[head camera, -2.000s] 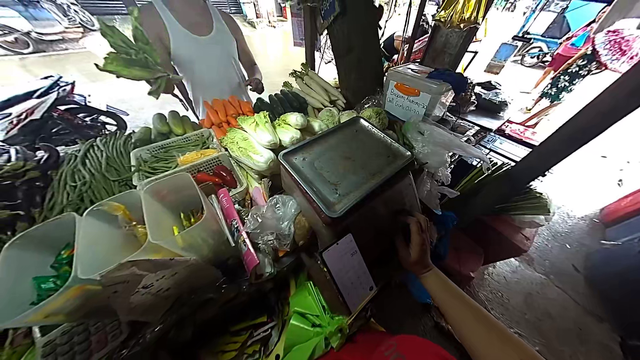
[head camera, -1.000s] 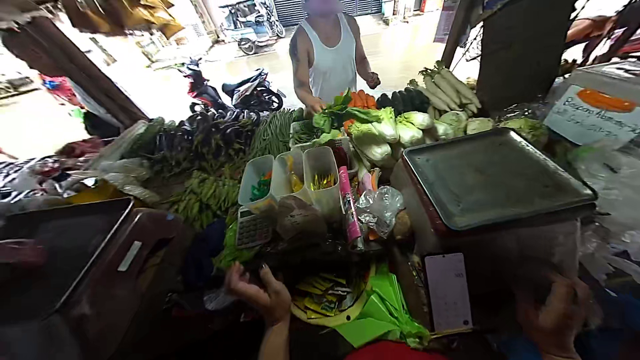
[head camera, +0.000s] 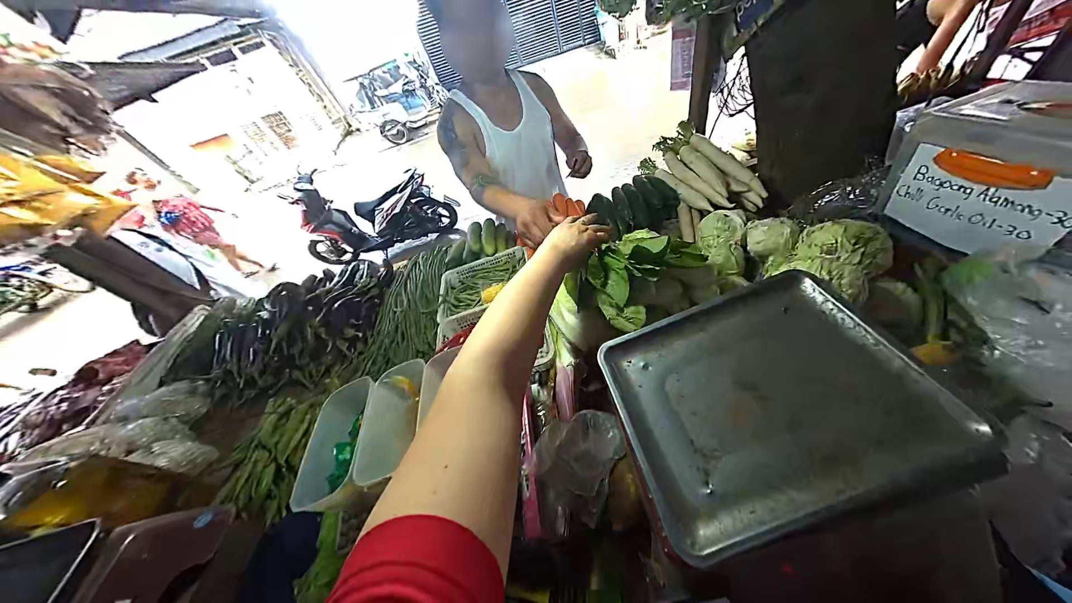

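My left hand [head camera: 578, 240] reaches forward over the vegetables at the end of my outstretched arm. It meets the hand [head camera: 536, 222] of a person in a white tank top. My fingers are at a bunch of leafy greens [head camera: 624, 272], above the carrots [head camera: 568, 206]; whether they close on its stems cannot be told. The leaves hang to the right over pale cabbages. My right hand is out of view. A metal weighing tray [head camera: 796, 410] lies on a scale at the right, and a crumpled clear plastic bag [head camera: 578, 469] is left of it.
Plastic containers [head camera: 335, 444] stand left of my forearm. Long beans [head camera: 410, 301], eggplants [head camera: 293, 327], cucumbers [head camera: 632, 205] and white radishes [head camera: 708, 172] line the stall. A clear box with a handwritten sign [head camera: 976, 201] sits at the right, near a dark post [head camera: 821, 92]. Motorcycles are parked beyond.
My left hand has moved forward from above the near side of the stall to the other person's hand. The leafy greens have moved right, over the cabbages. My right hand has left the view.
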